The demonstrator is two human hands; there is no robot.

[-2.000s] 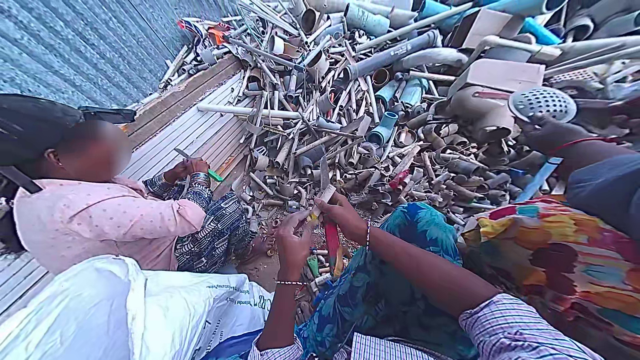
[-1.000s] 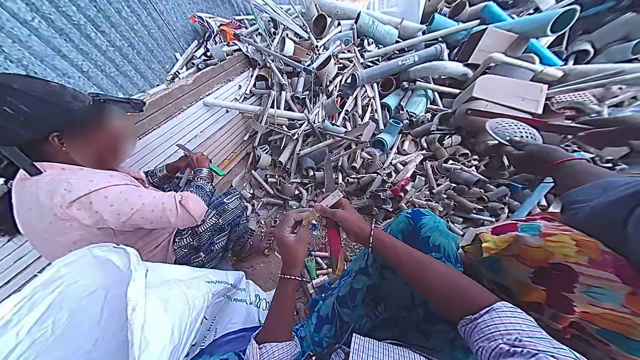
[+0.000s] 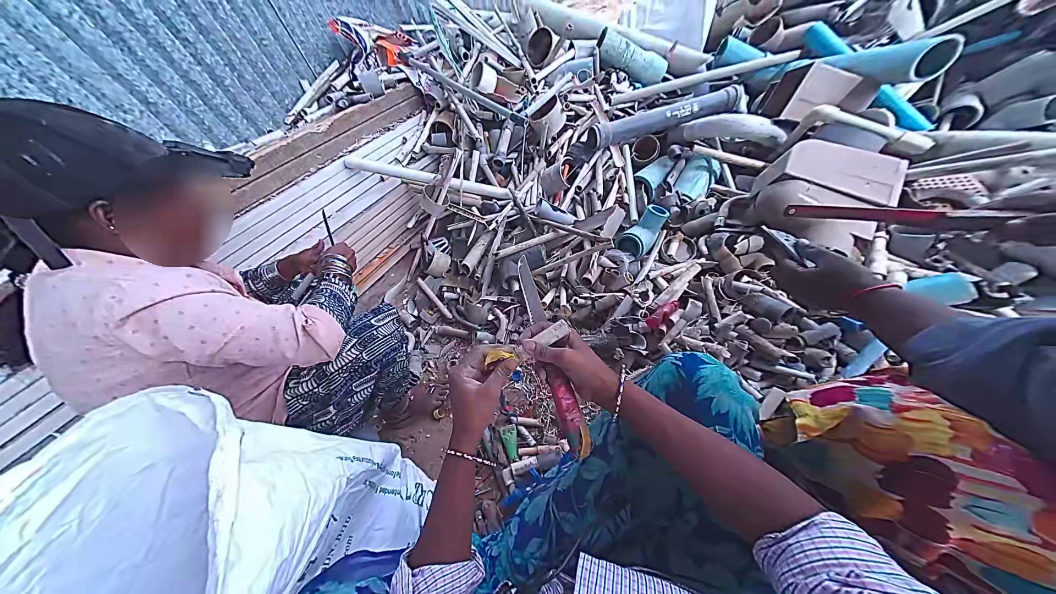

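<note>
My right hand [image 3: 569,359] grips a short pale piece of plastic pipe [image 3: 551,333] between thumb and fingers. Close on its left, my left hand [image 3: 478,384] pinches a small yellow scrap [image 3: 498,357] near the end of that piece. An upright blade [image 3: 530,290] rises just behind my hands. Below my right hand is a red handle [image 3: 565,404] with a yellow end, leaning by my knee; whether it joins the blade is hidden by my hand and the pipe piece.
Scrap plastic pipes and fittings [image 3: 652,231] are heaped ahead. A person in a pink top [image 3: 165,330] sits at left, beside stacked pale strips [image 3: 305,198]. Another person's hand [image 3: 825,276] reaches in at right, near a red-edged tool [image 3: 891,214]. A white sack [image 3: 165,487] lies at lower left.
The round perforated grate by the right-hand person's hand is no longer seen there. My hands stay close together, with the pale piece still in my right hand.
</note>
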